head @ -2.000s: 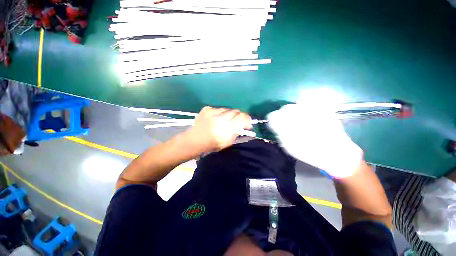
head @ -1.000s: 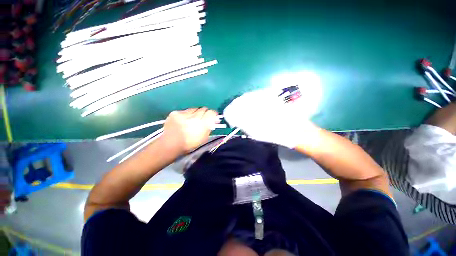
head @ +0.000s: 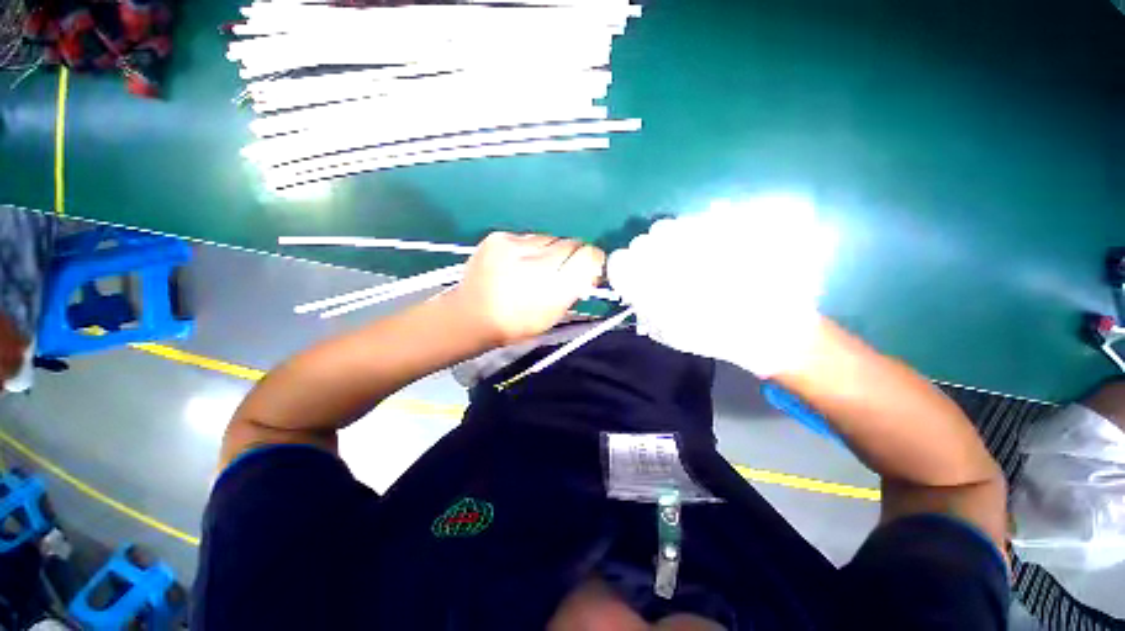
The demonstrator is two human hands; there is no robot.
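My bare left hand (head: 531,286) is closed around a few thin white sleeving tubes (head: 370,243); their loose ends point left past the bench edge. My right hand (head: 728,284), in a white glove that glares strongly, is closed close beside it on a wire harness. A white-covered leg of the harness (head: 568,350) slants down-left from the glove, with a fine yellowish wire tip at its end. The rest of the harness and its connector are hidden by the glove and glare. What passes between the fingertips is too small to tell.
A wide pile of white sleeving (head: 432,93) lies on the green bench (head: 864,123). Red-and-black connectors (head: 105,43) lie at far left. White-legged harnesses (head: 1102,328) and a neighbouring person's arm are at right. Blue stools (head: 117,290) stand left.
The view shifted left, then back right. The right hand turned from holding the harness out rightward; its connector no longer shows. A white leg now hangs down-left from the glove. The left hand still holds tubes.
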